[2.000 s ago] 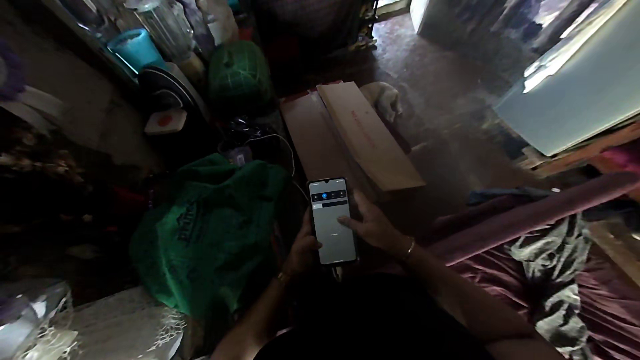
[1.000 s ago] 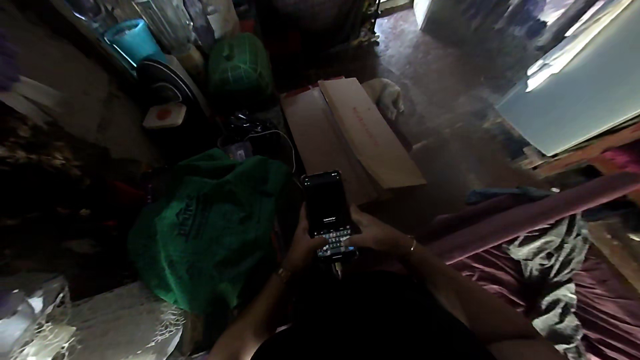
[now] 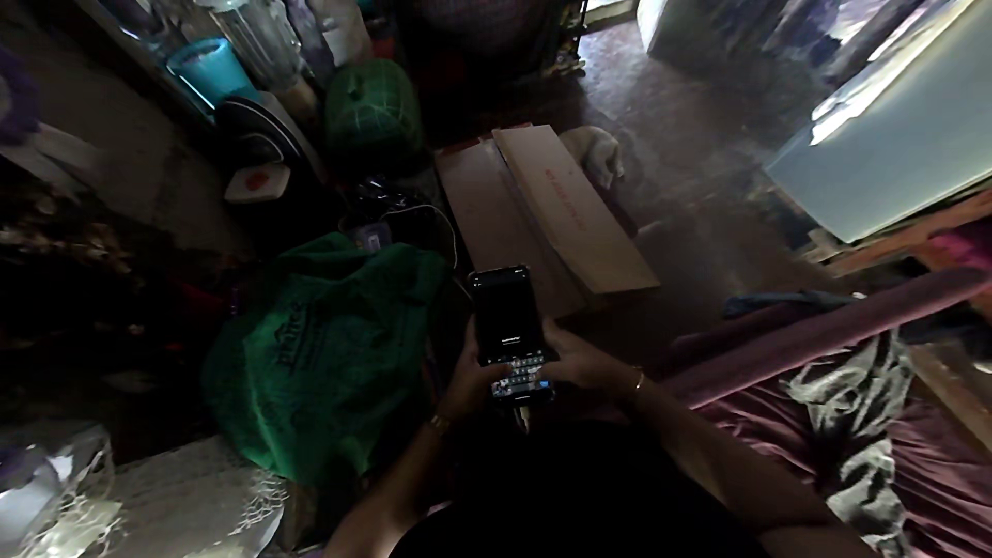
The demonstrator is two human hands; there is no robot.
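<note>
Both my hands hold a smartphone (image 3: 508, 329) upright in front of my body. My left hand (image 3: 469, 384) grips its lower left side, the thumb over the lit on-screen keyboard. On the lower right side is my right hand (image 3: 581, 360), its thumb also at the keyboard. The upper screen is dark with a small line of writing. A cable plug (image 3: 523, 419) sits at the phone's bottom edge. Beyond the phone lies a cardboard box (image 3: 573, 209) with closed flaps, and to its left a green cloth bag (image 3: 333, 349) bearing writing.
A green wrapped container (image 3: 372, 108), a light blue cup (image 3: 213, 71) and a white cable (image 3: 446, 217) are at the left. An animal, seemingly a dog (image 3: 595, 153), lies behind the box. Maroon cloth (image 3: 775, 403) and a pale panel (image 3: 891, 139) are at the right.
The phone's screen has gone from mostly light to dark with a keyboard showing. My right thumb has moved from the middle of the screen down to the keyboard.
</note>
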